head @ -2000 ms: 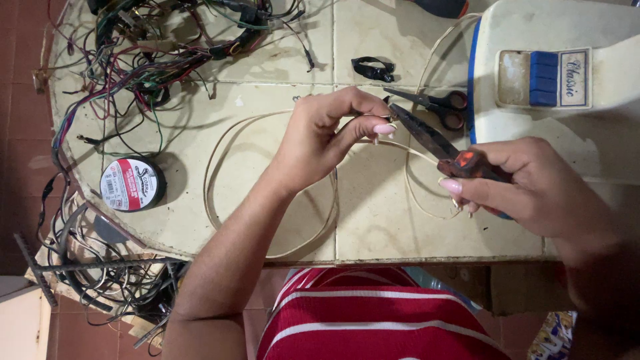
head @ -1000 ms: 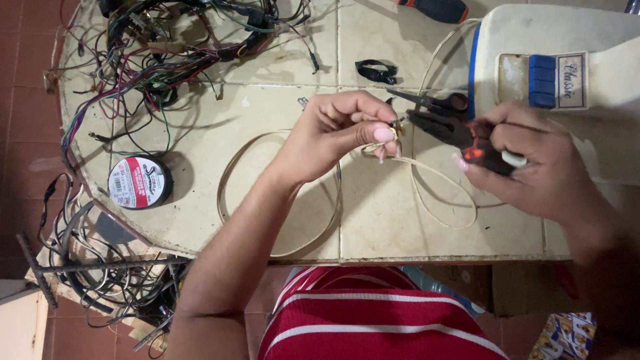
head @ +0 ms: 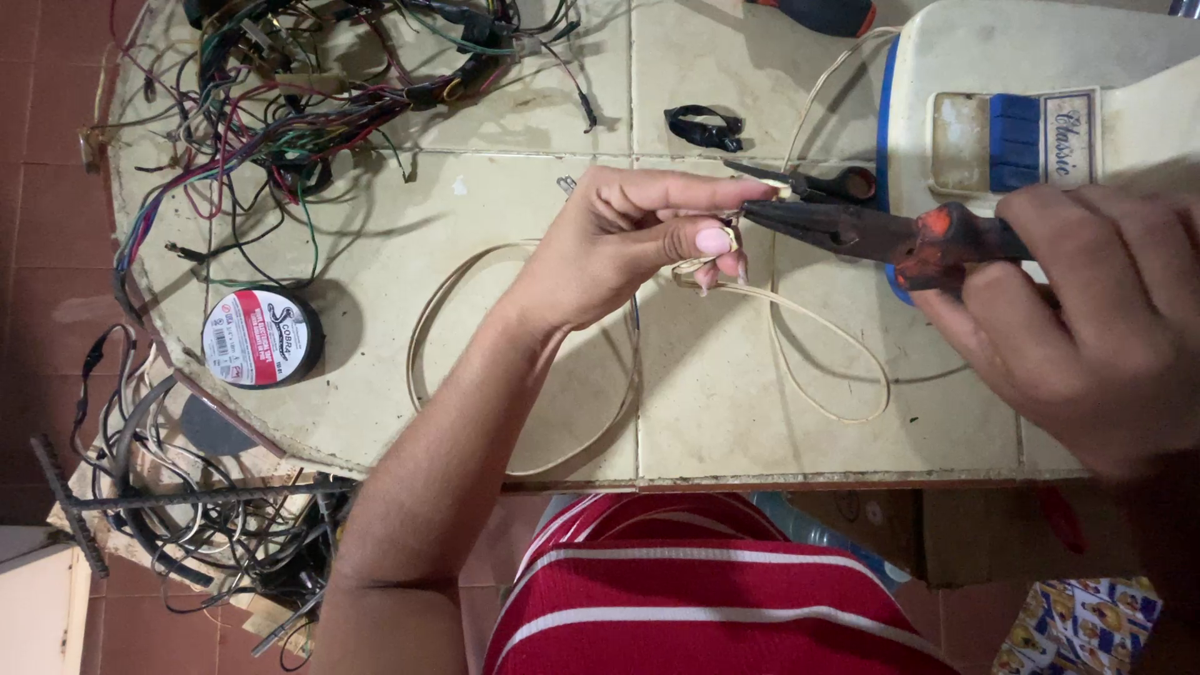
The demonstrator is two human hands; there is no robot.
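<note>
My left hand [head: 647, 225] pinches the end of a cream two-strand electrical cable between thumb and fingers. The rest of the cable [head: 830, 405] lies in loops on the tiled table. In my right hand [head: 1097, 319] is a pair of long-nosed pliers [head: 872, 234] with worn black and orange handles. Their tips are at the fingertips of my left hand, beside the cable end; whether they grip it I cannot tell. Scissors [head: 848, 183] with black handles lie partly hidden behind the pliers.
A white and blue appliance [head: 1012, 47] stands at the right. A wiring harness [head: 347, 122] spreads over the upper left, above a roll of black electrical tape [head: 262, 337]. A black tape loop [head: 703, 128] and a screwdriver handle [head: 825, 14] lie farther back. Tangled cables [head: 216, 525] sit below the table's left edge.
The pliers are turned more level than two seconds ago, with their tips against the fingers of my left hand. My left hand keeps its pinch on the cable.
</note>
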